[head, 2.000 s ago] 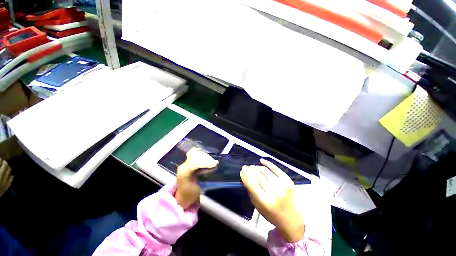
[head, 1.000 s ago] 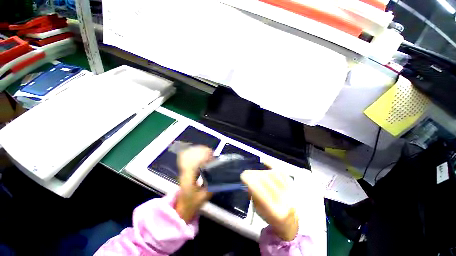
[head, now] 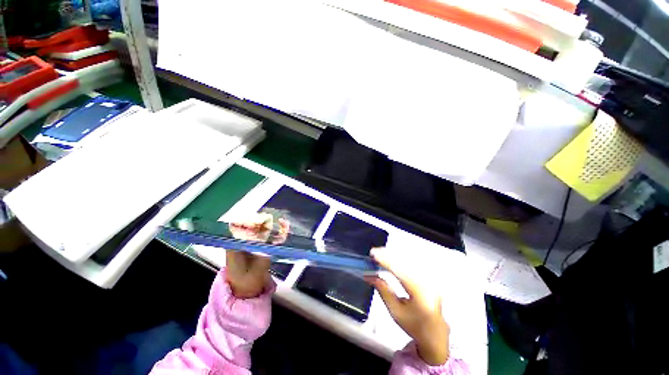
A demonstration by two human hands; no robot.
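A dark blue tablet (head: 315, 258) is held nearly edge-on above the foam tray, its long edge running from left to right. Clear shiny film shows around its left end. My left hand (head: 253, 245) grips it near the left-middle part. My right hand (head: 412, 304) holds its right end between thumb and fingers. The white foam tray (head: 352, 337) lies below, with a dark tablet (head: 293, 207) in the left recess and another dark tablet (head: 345, 282) beside it, partly hidden by the held one.
White foam trays (head: 125, 176) are stacked at left with a tablet between them. A blue tablet cover (head: 88, 121) and red holder (head: 26, 77) lie beyond. A black tray (head: 381, 179) is behind. White paper (head: 293, 66) hangs from the shelf; a yellow perforated sheet (head: 594, 157) hangs right.
The held tablet was flatter and shorter to view; it is now turned edge-on, reaching further left. My left hand has shifted left. The view has moved slightly.
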